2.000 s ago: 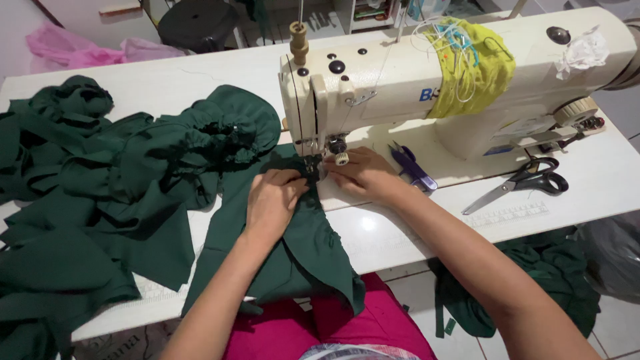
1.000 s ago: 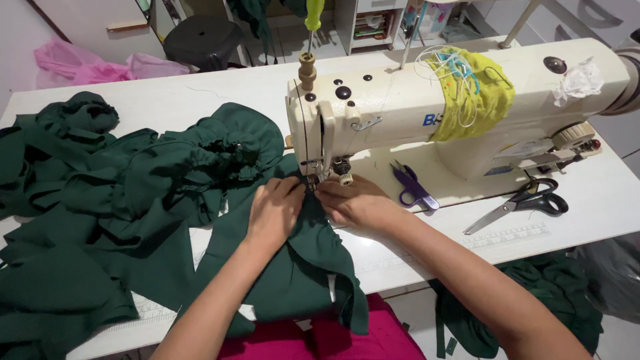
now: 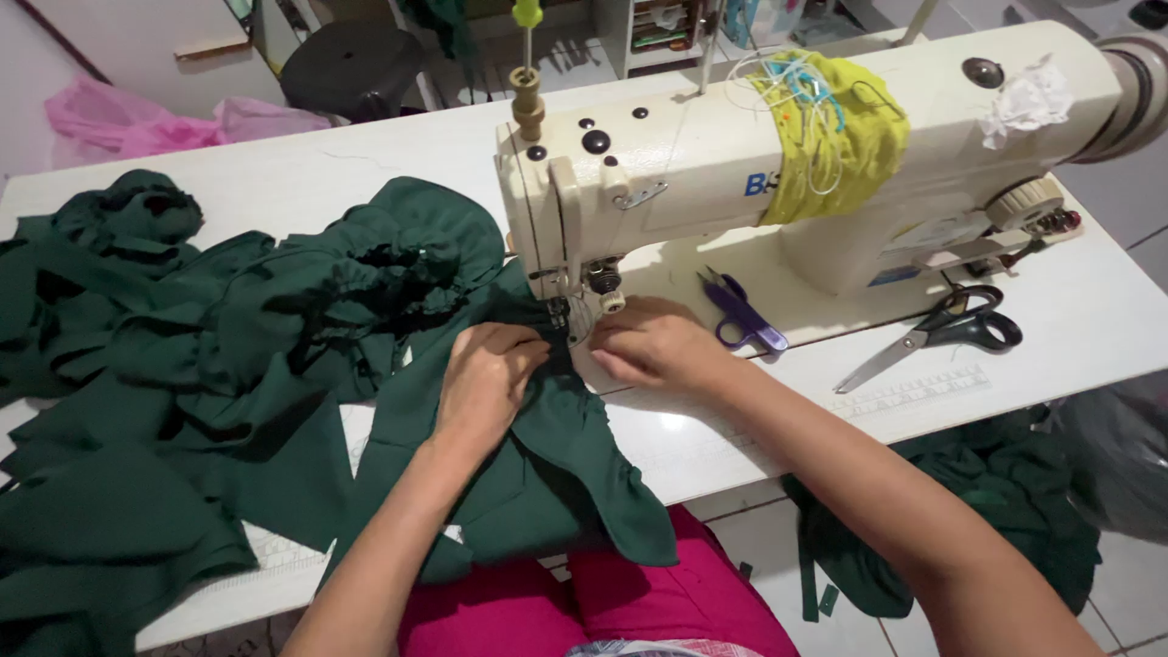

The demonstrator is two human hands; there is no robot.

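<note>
A dark green fabric piece (image 3: 557,456) lies under the needle area of a cream industrial sewing machine (image 3: 675,173) and hangs over the table's front edge. Just left of the presser foot (image 3: 559,315), my left hand (image 3: 488,379) pinches the fabric, thumb and fingers together. My right hand (image 3: 652,347) is just right of the needle area, its fingers curled near the fabric's edge; whether it holds anything cannot be told. Purple thread snips (image 3: 744,315) and black-handled scissors (image 3: 931,333) lie to the right of that hand.
More gathered green fabric (image 3: 228,338) covers the table's left side. A yellow cloth (image 3: 835,137) with loose threads wraps the machine arm. Green fabric (image 3: 967,520) lies below the table at the right. A black stool (image 3: 351,68) and pink plastic (image 3: 137,119) are behind.
My right hand's fingers, which were close in at the needle area one second ago, are now a little to the right of it. My left hand stays on the fabric.
</note>
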